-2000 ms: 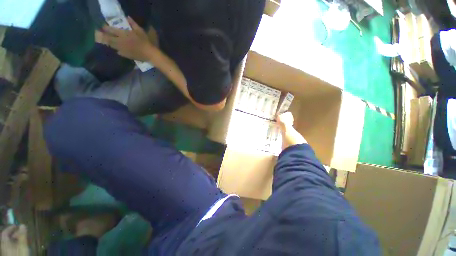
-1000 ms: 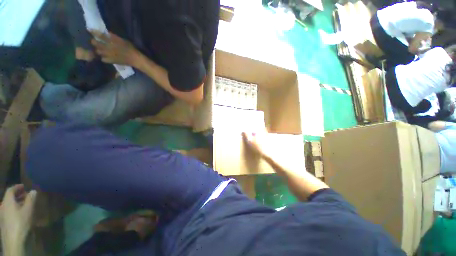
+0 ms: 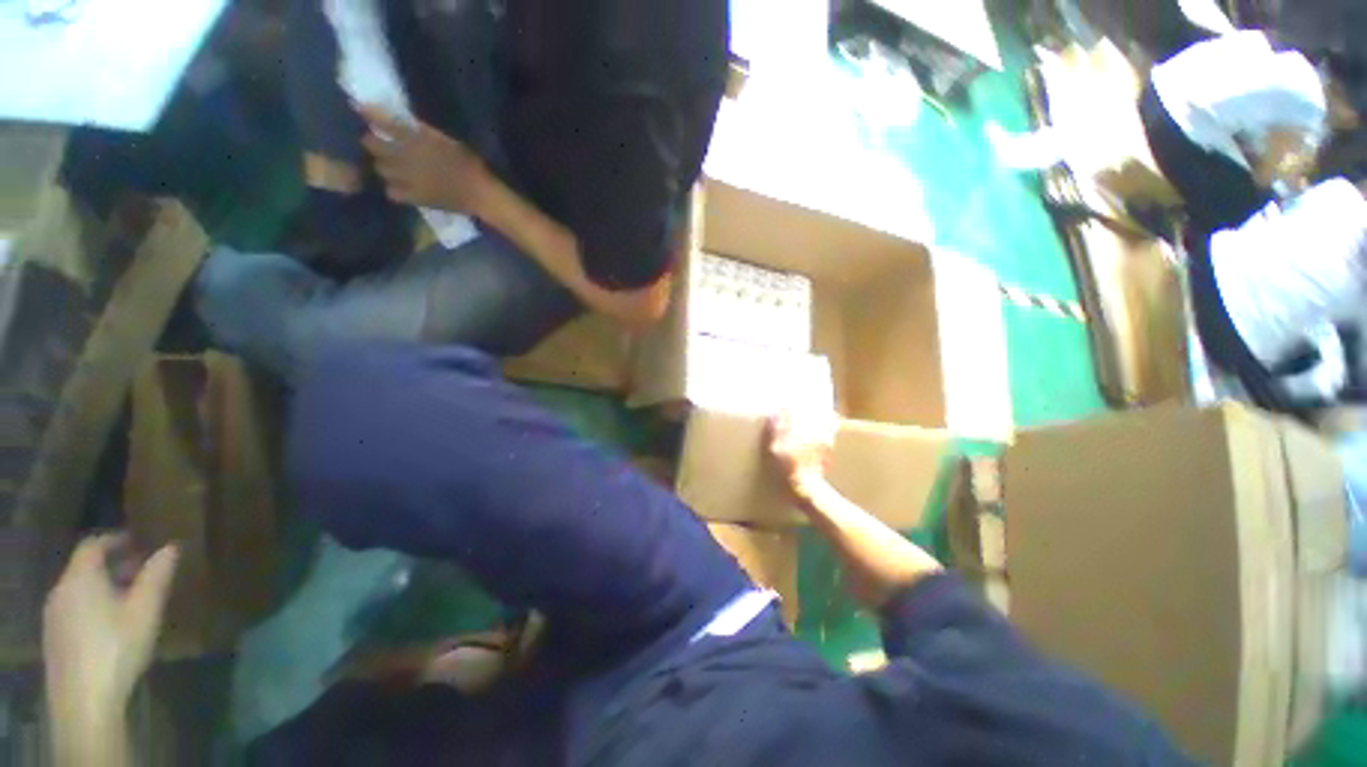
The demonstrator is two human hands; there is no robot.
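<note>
A large open brown shipping box stands on the floor, with rows of small white printed cartons at its left side. A pale, washed-out block lies nearer me in the box. My right hand is at the near edge of this block, over the near box wall, fingers bent. Blur and glare hide whether it grips anything. My left hand is at the lower left, thumb and fingers apart, with nothing clearly seen in it.
A seated person in black is close at the upper left, a hand on a long white piece. A big brown carton stands at the right. Cardboard pieces are at the left. People in white tops are at the upper right.
My right hand has drawn back from the inside of the box to its near side. A small carton was in it two seconds ago. My left hand has come further into view.
</note>
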